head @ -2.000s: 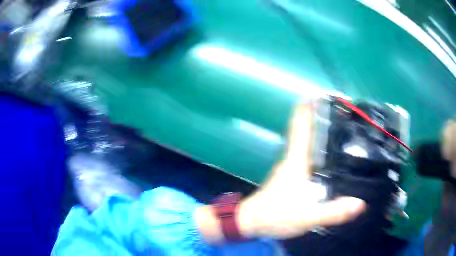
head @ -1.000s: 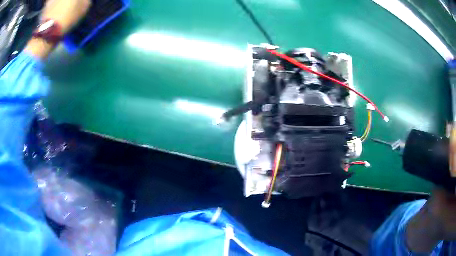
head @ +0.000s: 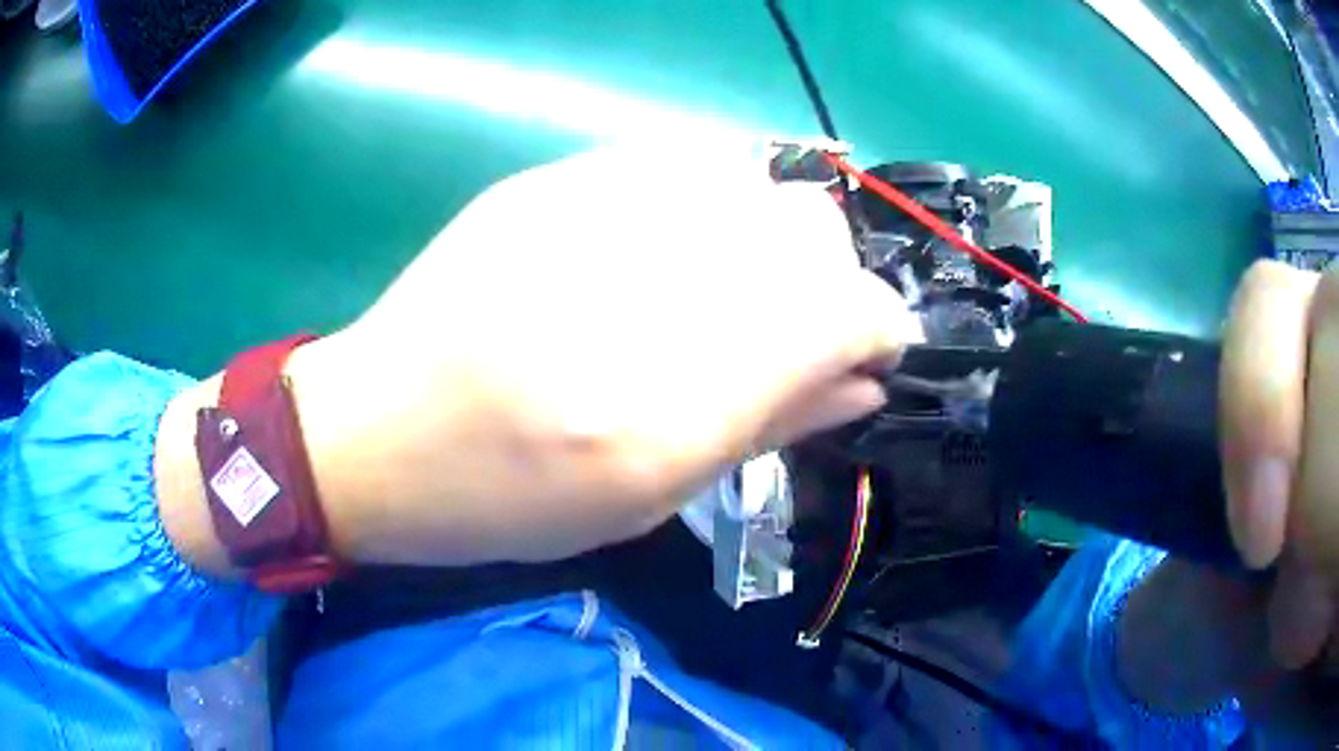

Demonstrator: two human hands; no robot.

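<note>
The white-edged device (head: 1021, 220) with its black inner block (head: 925, 514) sits in front of me. My left hand (head: 617, 338) reaches over its left side and hides much of it. Its fingertips are pinched together above the black block, by the screwdriver's bit end; whether they hold a screw is hidden. My right hand (head: 1278, 440) grips the black electric screwdriver (head: 1116, 426), which lies level, pointing left over the block. A red lead (head: 962, 235) crosses the top of the unit. A thin multicolour wire harness (head: 856, 550) hangs below.
A blue screw bin (head: 118, 88) with a dark grainy mass is at the top left, cut off by the edge. A black cable (head: 800, 66) runs from the unit over the green bench (head: 485, 132). A pale curved strip (head: 1204, 96) lies at the upper right.
My left hand has come from the screw bin to the device. My right hand has brought the screwdriver left, over the unit. The bin now shows farther left.
</note>
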